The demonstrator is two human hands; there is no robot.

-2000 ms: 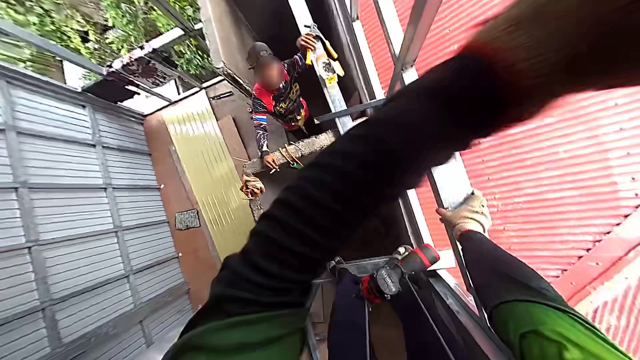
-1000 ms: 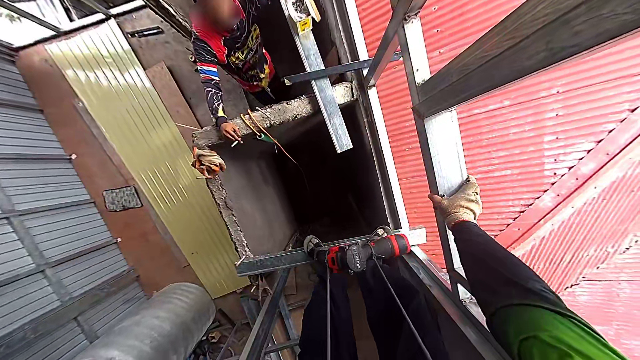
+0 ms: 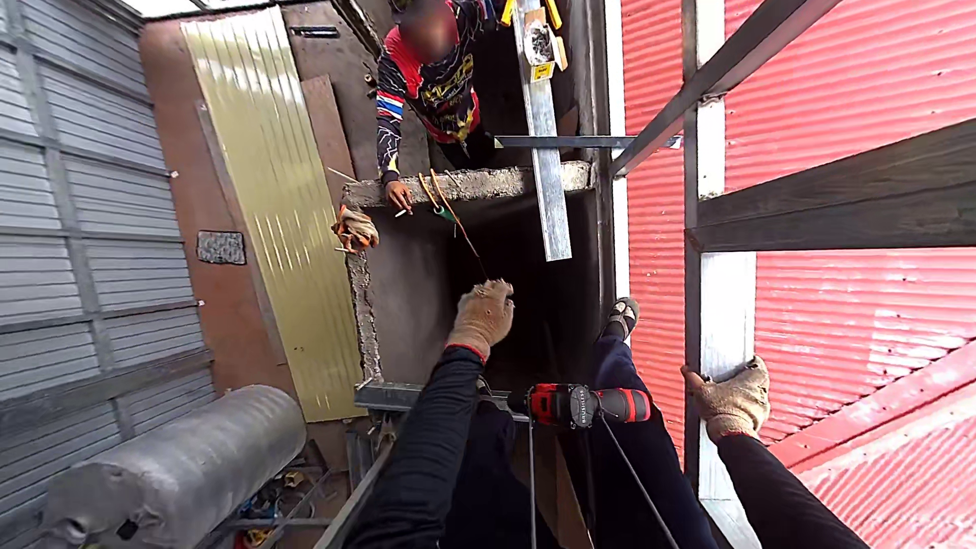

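My right hand (image 3: 733,396), in a worn work glove, grips an upright metal stud (image 3: 724,313) on the right. My left hand (image 3: 483,314), gloved too, is out over the dark shaft; its fingers are curled, and whether it holds anything is unclear. A thin orange cord (image 3: 457,217) runs from the concrete wall's top toward its fingertips. Below, a red and black cordless power tool (image 3: 583,406) hangs at my legs on thin straps. One of my feet (image 3: 623,317) rests at the shaft's right edge.
A co-worker (image 3: 435,84) leans a hand on the broken concrete wall top (image 3: 488,183). A metal channel (image 3: 550,175) bearing an open box (image 3: 539,53) juts over the deep shaft. Dark beams cross at right before red corrugated roofing (image 3: 839,305). An insulation roll (image 3: 183,457) lies lower left.
My left arm has come into view over the shaft, absent one second ago. My right foot has moved out to the right. My right hand stays on the stud.
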